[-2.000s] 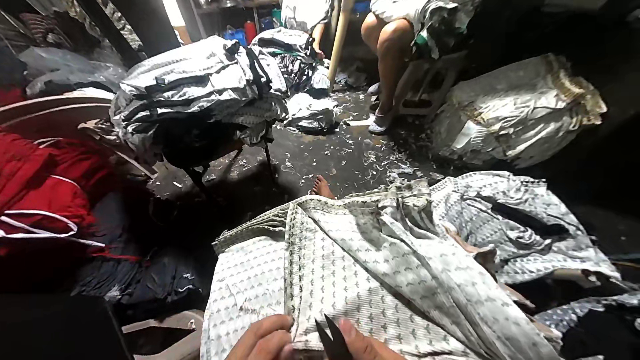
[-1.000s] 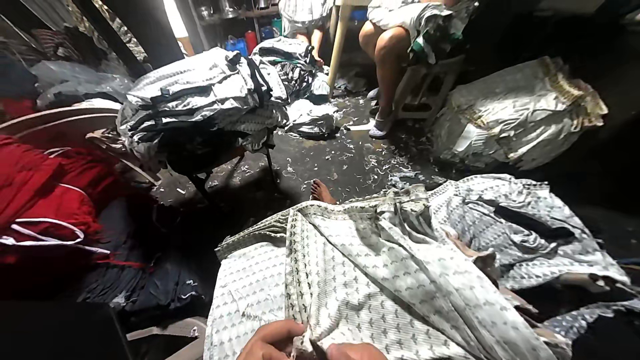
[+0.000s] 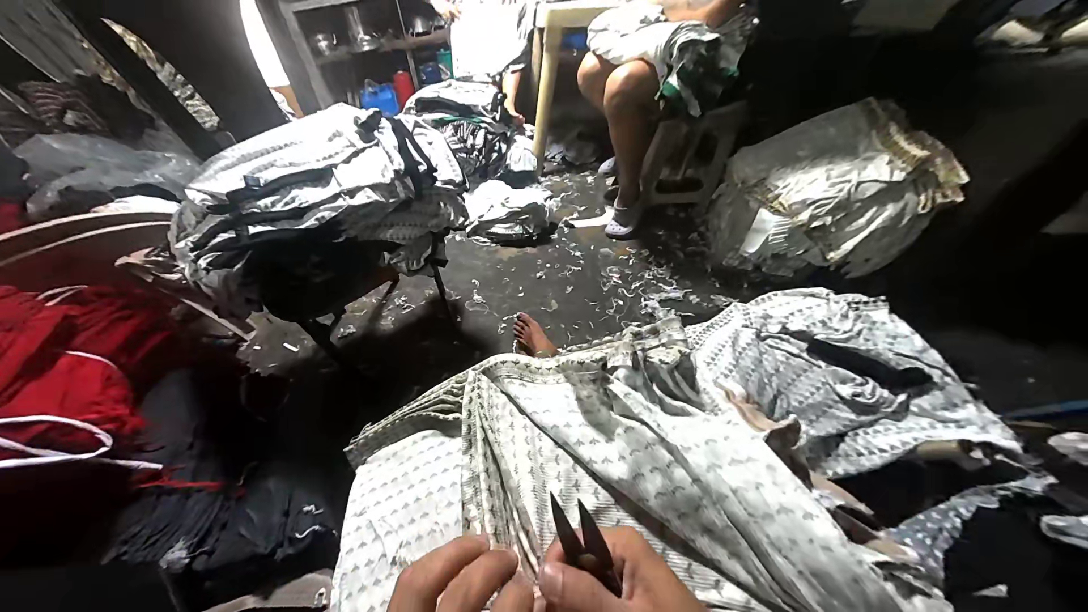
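Observation:
A white garment with a small grey pattern [image 3: 680, 459] lies spread over my lap, with a seam running down its middle. At the bottom centre my left hand [image 3: 463, 578] pinches the fabric beside that seam. Right next to it my right hand [image 3: 625, 578] holds dark metal thread snips [image 3: 586, 548], their two pointed blades apart and directed up over the cloth. The fingertips of both hands nearly meet. The lower parts of both hands are cut off by the view's edge. Another patterned garment [image 3: 918, 374] lies to the right.
A stand piled with white garments [image 3: 297, 161] is at the left, near red fabric [image 3: 59, 357]. Thread scraps litter the dark floor [image 3: 527, 276]. A person sits on a plastic stool [image 3: 688, 161] ahead, beside a large bundle [image 3: 833, 195]. Another person is partly visible behind.
The snips' blades, hardly visible one second ago, now show clearly, raised and apart in my right hand. My left hand stays on the cloth near the seam.

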